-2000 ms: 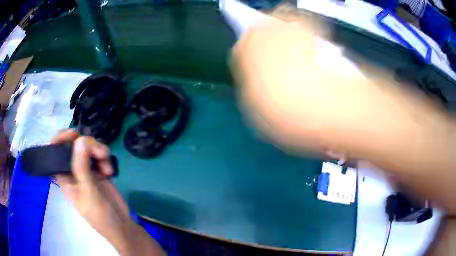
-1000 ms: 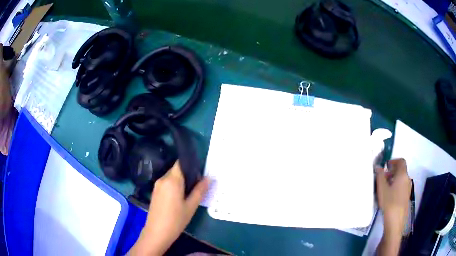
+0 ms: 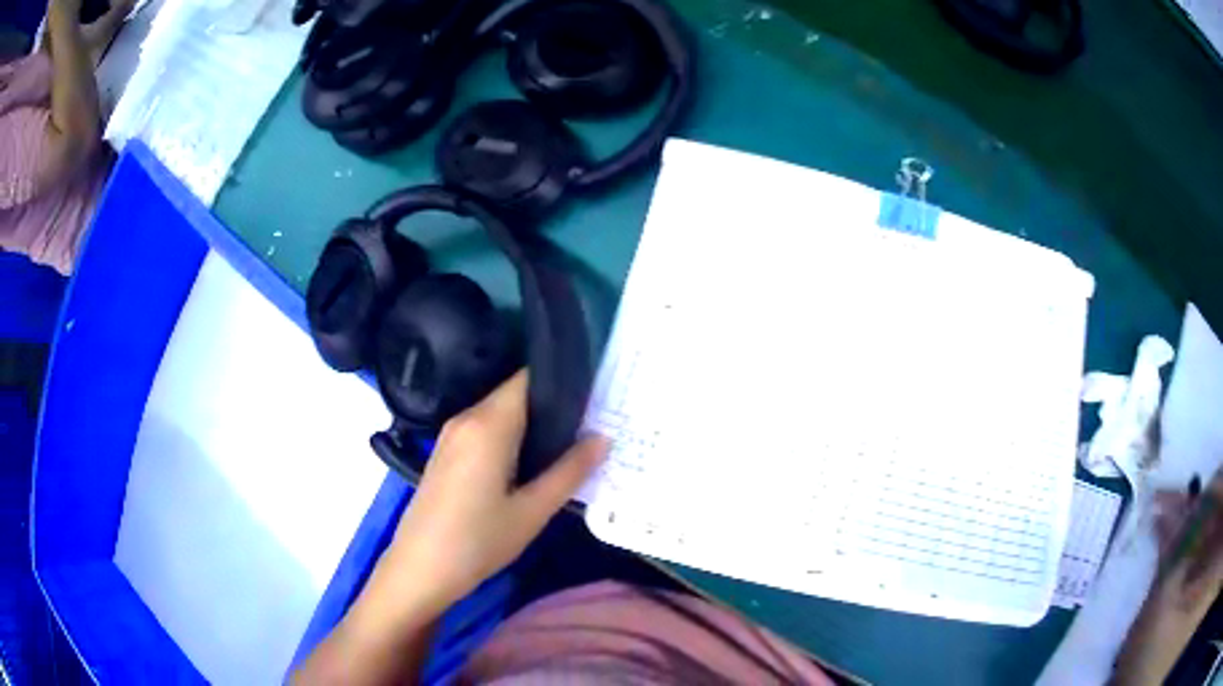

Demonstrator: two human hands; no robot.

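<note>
My left hand grips the headband of black over-ear headphones at the bench's front edge, beside a blue bin. Its thumb lies by the left edge of a white record sheet with a ruled table and a light blue binder clip on its top edge. My right hand is at the far right, blurred and partly cut off by the picture's edge. A dark greenish streak shows at its fingers; whether it holds something I cannot tell.
More black headphones lie behind at the upper left. A blue bin with a pale inside is at lower left. Another headphone is on the belt at upper right. Crumpled white material lies right of the sheet. Another person's arm shows upper left.
The view has shifted, so the bin shows more and the sheet sits further right. My left hand still holds the headband. My right hand has moved to the right edge of the picture.
</note>
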